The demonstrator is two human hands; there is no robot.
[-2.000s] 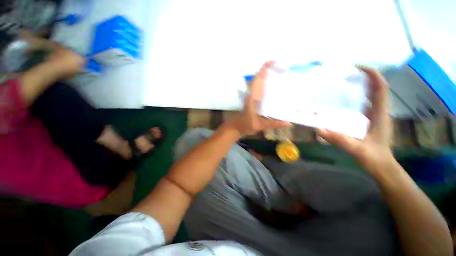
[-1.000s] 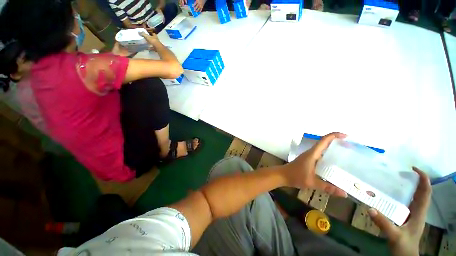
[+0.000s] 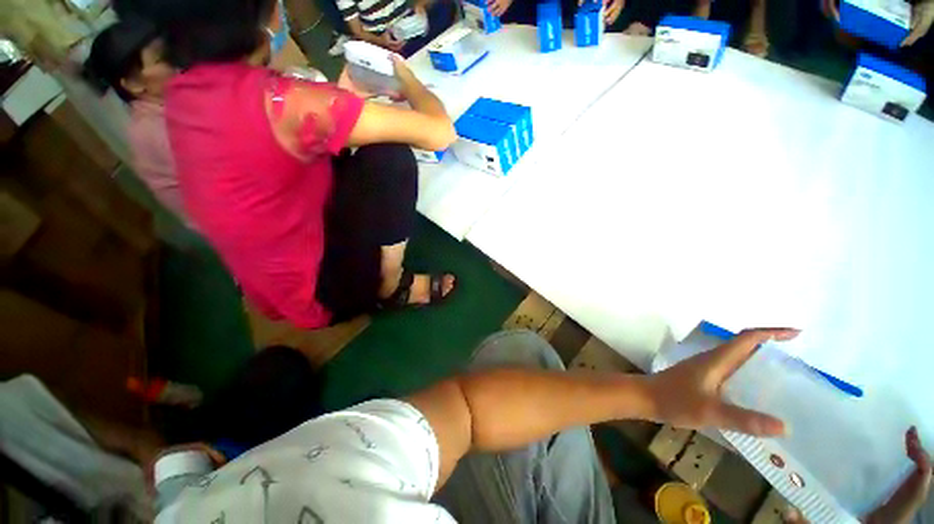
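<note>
A white plastic housing [image 3: 819,420] with a ribbed edge and two small brownish spots lies at the lower right, over the table edge. My left hand [image 3: 717,394] is at its left end, thumb and fingers spread around the corner. My right hand [image 3: 906,486] is at its right end, cut off by the picture's edge, with only some fingers showing. A carton with a blue edge [image 3: 717,331] lies behind the housing, mostly hidden by it and my left hand.
A white table [image 3: 696,194] stretches ahead. Blue-and-white boxes [image 3: 495,133] stand on it at the left and far side. A person in a pink top [image 3: 246,184] sits at the left holding a white unit. A yellow round cap [image 3: 681,505] is below the table edge.
The view has swung left, so the housing and both hands now sit lower and further right. My left hand's thumb and fingers are now spread wider on the housing's end.
</note>
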